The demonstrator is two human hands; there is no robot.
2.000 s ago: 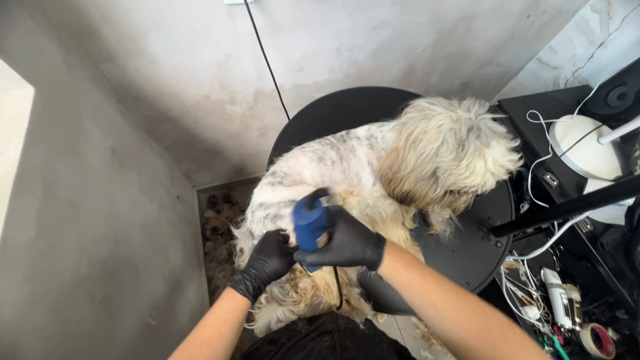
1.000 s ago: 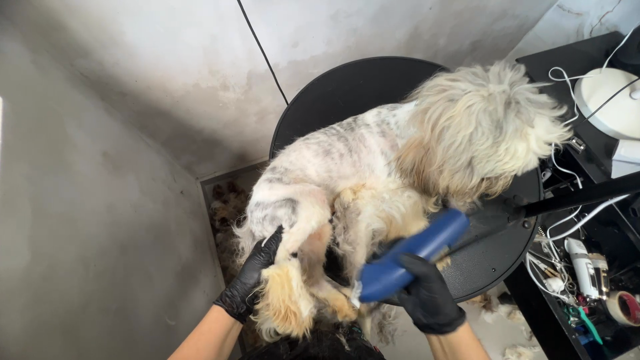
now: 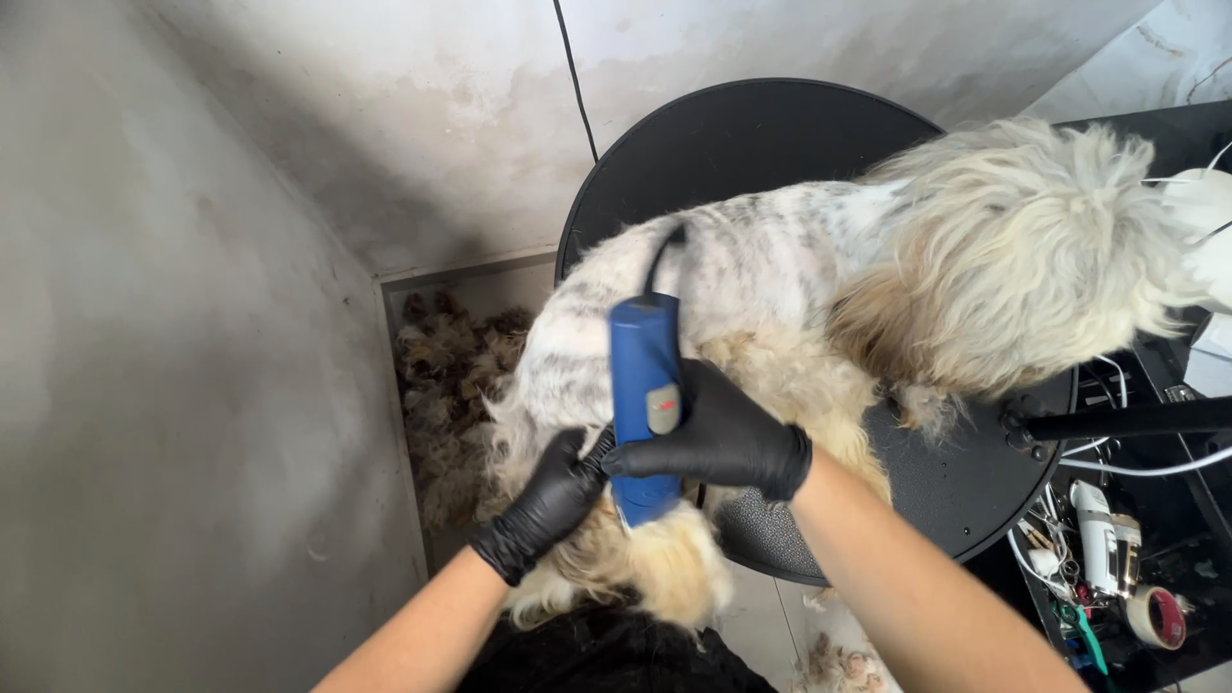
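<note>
A dog (image 3: 760, 241) with a closely clipped back and a long-haired head is on a round black grooming table (image 3: 741, 125), its head to the right. My right hand (image 3: 712, 433), in a black glove, is closed around blue electric clippers (image 3: 640, 356). They point down, with the lower end at the fur of a hind leg (image 3: 674, 563) and the cord rising from the top. My left hand (image 3: 553, 500), also gloved in black, grips the hind leg just left of the clippers. Its fingertips are partly hidden behind them.
Clipped fur (image 3: 448, 395) lies on the floor left of the table. A black arm (image 3: 1136, 419) runs rightward from the table's edge. On the dark shelf at right are white clippers (image 3: 1097, 539), a tape roll (image 3: 1155, 616), a green tool (image 3: 1088, 635) and white cables. Walls stand close at left and behind.
The clippers in my right hand have moved left from beside the front of the dog and turned upright at the hind leg. The two hands are now close together. The view has shifted closer.
</note>
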